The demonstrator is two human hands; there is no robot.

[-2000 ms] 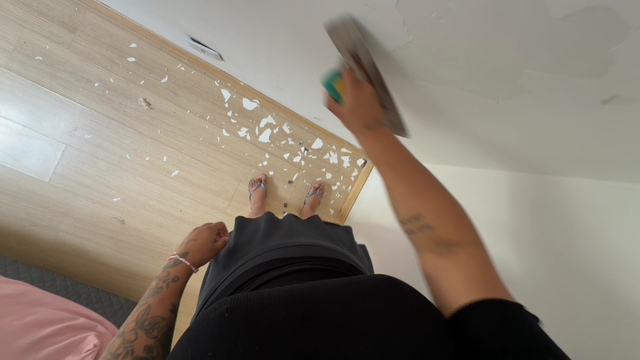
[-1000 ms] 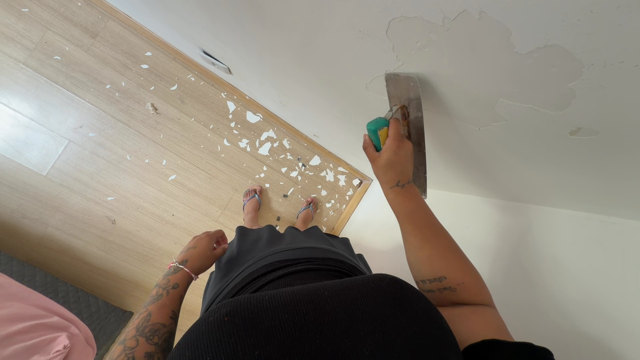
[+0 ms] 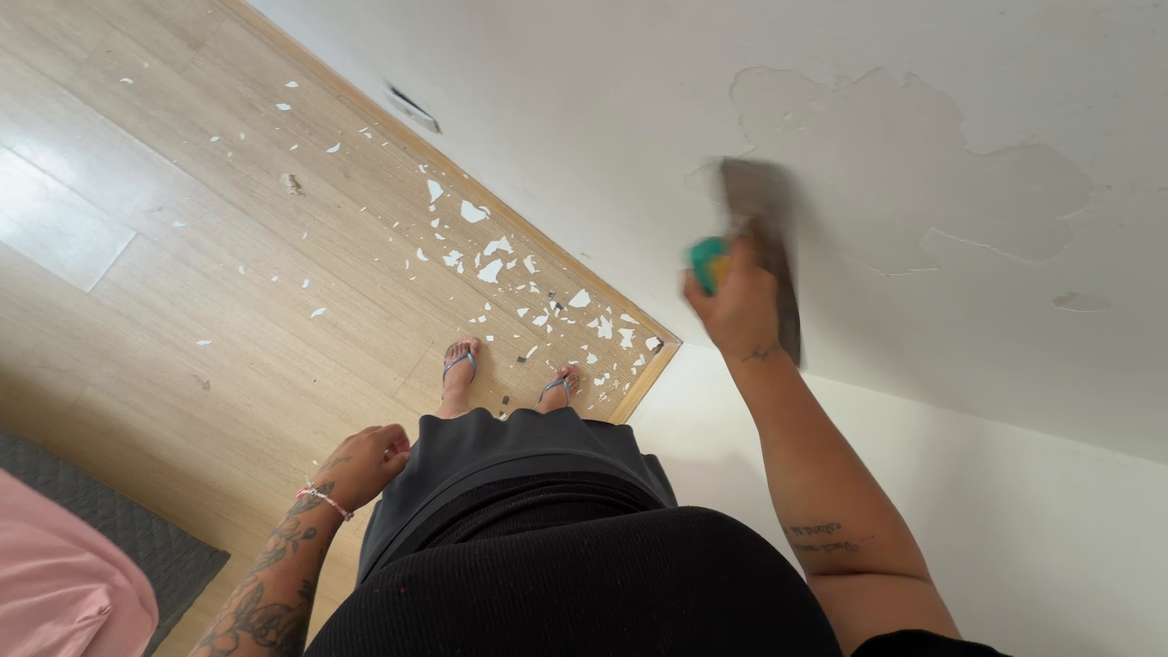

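Note:
My right hand (image 3: 744, 306) is closed around the green and yellow handle (image 3: 709, 265) of a wide steel plastering trowel (image 3: 762, 196). The trowel's blade is blurred and lies at or close to the white wall (image 3: 593, 119); whether it touches cannot be told. Right of the blade, the wall has a large irregular patch (image 3: 876, 155) with ragged edges where the top coat is gone, and a small oval one (image 3: 1079, 301) lower down. My left hand (image 3: 370, 461) hangs beside the dark skirt with its fingers loosely curled; no object shows in it.
White paint flakes (image 3: 490, 271) litter the wood-look floor (image 3: 274, 365) along the wooden baseboard (image 3: 538, 233), close to my feet in flip-flops. A wall socket or plate (image 3: 412, 108) sits low on the wall. A grey quilted cover (image 3: 119, 520) and pink fabric (image 3: 64, 575) are at the lower left.
The trowel in my right hand first moved right along the wall and down from its place two seconds ago. My left hand has stayed beside the skirt.

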